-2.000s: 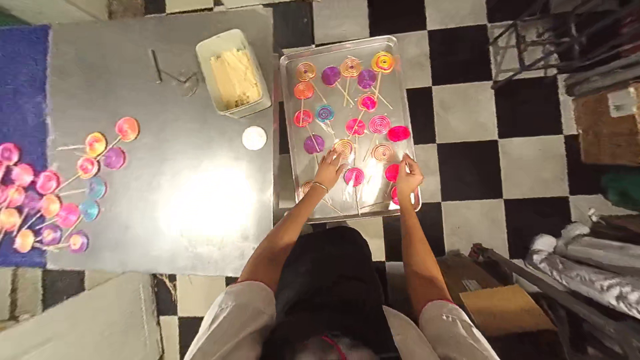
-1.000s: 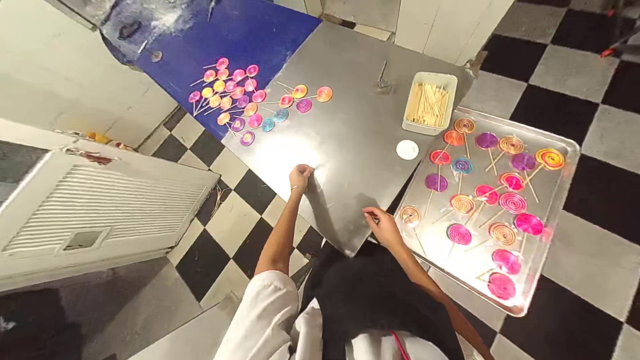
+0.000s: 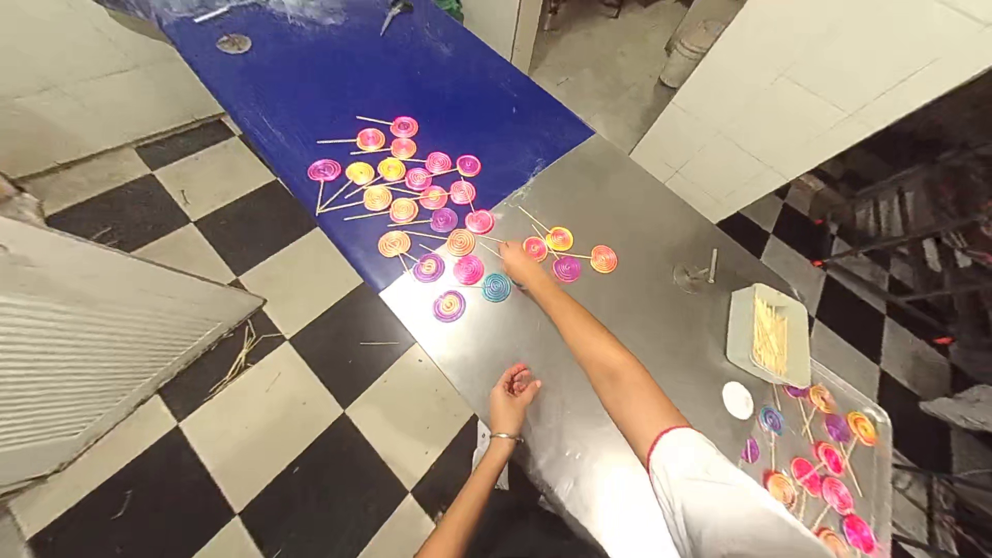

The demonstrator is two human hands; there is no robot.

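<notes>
My right hand (image 3: 521, 263) reaches over the metal table (image 3: 620, 201) into the lollipops and touches one or a stick there; the fingertips are partly hidden. Beside it lie a teal swirl lollipop (image 3: 496, 287), a red one (image 3: 535, 248) and a purple one (image 3: 566, 269). My left hand (image 3: 512, 391), with a bracelet at the wrist, hovers over the near edge of the table, fingers curled and apart, holding nothing. Several more spiral lollipops, pink, orange, yellow and purple, lie on the blue surface (image 3: 325, 77). Others lie on a metal tray (image 3: 883, 449) at the lower right.
A white tub (image 3: 740, 333) of wooden sticks (image 3: 769, 337) stands at the table's right part, near a white disc (image 3: 738, 401) and a small stand-like tool (image 3: 701, 275). A white slatted panel (image 3: 93, 349) rises at the left. Loose sticks (image 3: 240, 356) lie on the checkered floor.
The view has swung from the tray to the table. My hands were over the tray two seconds ago; my right hand has since moved out to the lollipops on the table.
</notes>
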